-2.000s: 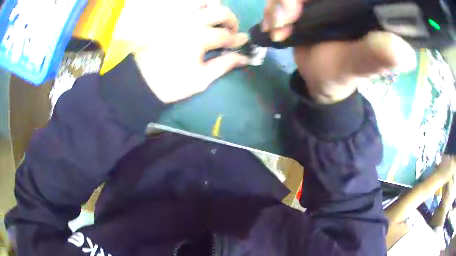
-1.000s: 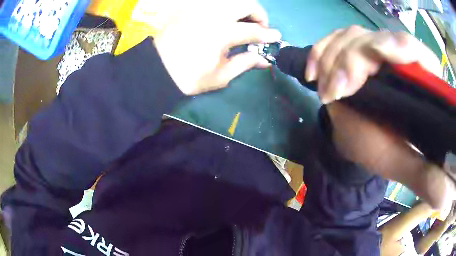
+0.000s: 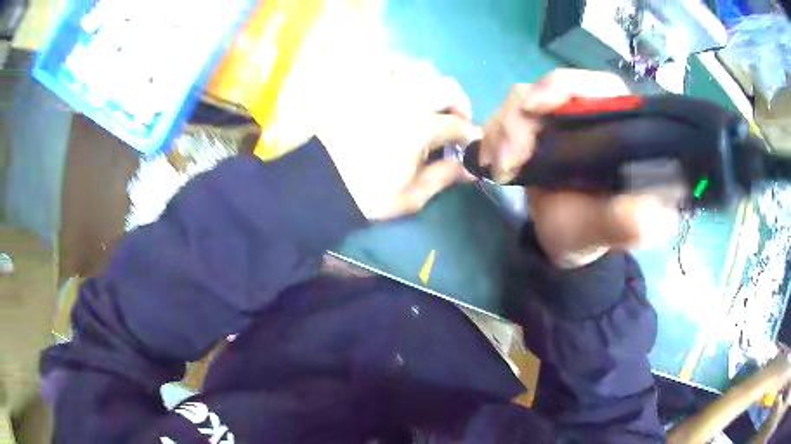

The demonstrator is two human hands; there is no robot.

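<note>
My right hand (image 3: pixel 555 165) is closed around a black electric screwdriver (image 3: pixel 642 143) with a red section and a small green light. The screwdriver lies nearly level, its dark nose pointing left at my left hand. My left hand (image 3: pixel 390 147), partly washed out by glare, pinches a small dark and silver component (image 3: pixel 447 153) between thumb and fingers. The screwdriver's nose is at the component; whether the bit touches it cannot be told. The picture is blurred.
A blue tray (image 3: pixel 156 139) with white parts is at the upper left, beside yellow material (image 3: pixel 276 78). A grey box (image 3: pixel 590 35) stands at the back on the green mat (image 3: pixel 399 251). Clear plastic bags (image 3: pixel 763 52) are at the upper right. Another person's arm (image 3: pixel 724 403) shows at the lower right.
The screwdriver has swung from a slant down to the right to nearly level. Both hands sit lower in the picture, and the view has shifted, showing more of the blue tray and the grey box.
</note>
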